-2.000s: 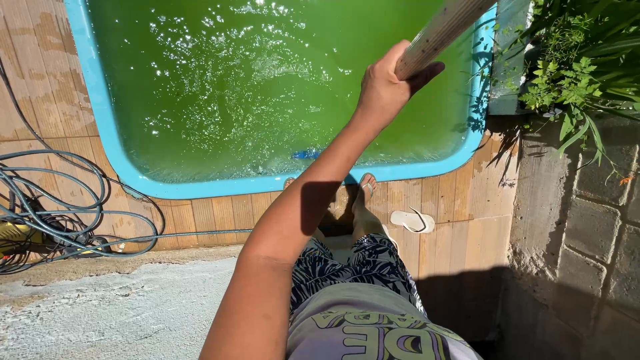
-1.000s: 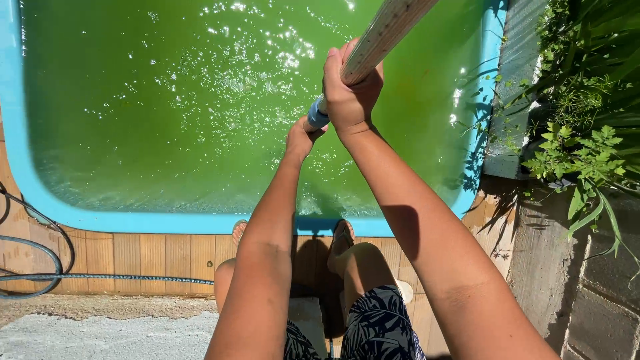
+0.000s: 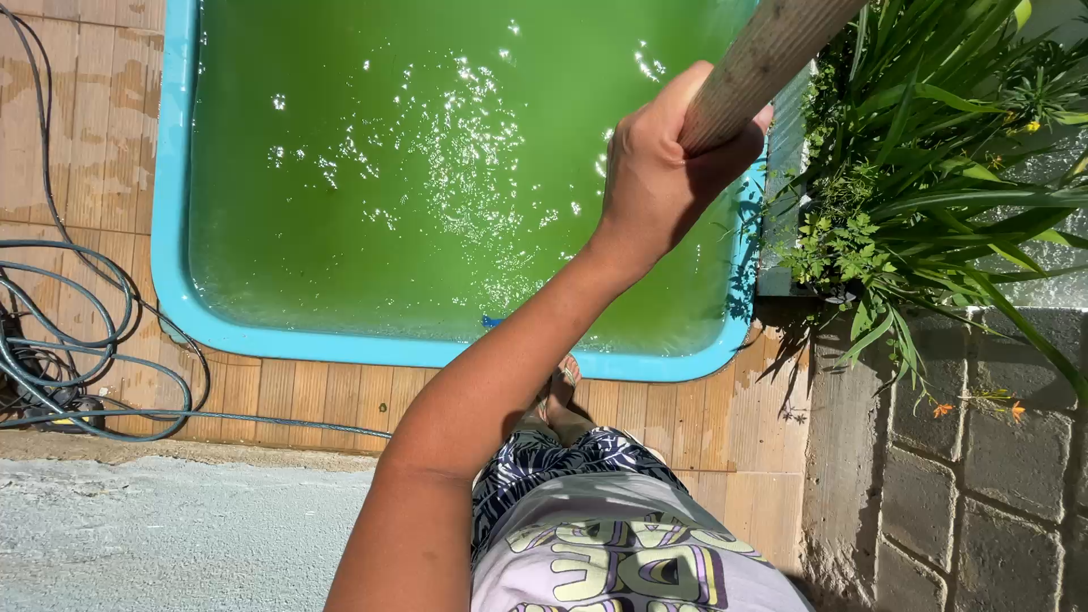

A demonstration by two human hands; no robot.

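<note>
My left hand (image 3: pixel 671 166) is closed around a ribbed, pale pole (image 3: pixel 756 72), with the arm reaching across from the lower left. The pole runs out of the frame at the top right; below the fist, my hand and forearm hide its course. Under them lies a light-blue-rimmed pool (image 3: pixel 340 342) of cloudy green water (image 3: pixel 357 229). A small dark-blue thing (image 3: pixel 490 321) shows in the water beside the near rim, partly behind my forearm; whether it joins the pole is unclear. My right hand is out of view.
Coiled hose (image 3: pixel 127 361) lies on the wood-look deck (image 3: pixel 340 395) at left, one length running toward my feet. A rough light wall or ledge (image 3: pixel 195 527) fills the lower left. Leafy plants (image 3: pixel 918 195) and grey paving blocks (image 3: pixel 1011 467) are at right. My foot (image 3: pixel 565 378) is near the rim.
A second ago both hands were on the pole; now only the left shows on it. The left hand has moved up and to the right, and the right hand has gone from view.
</note>
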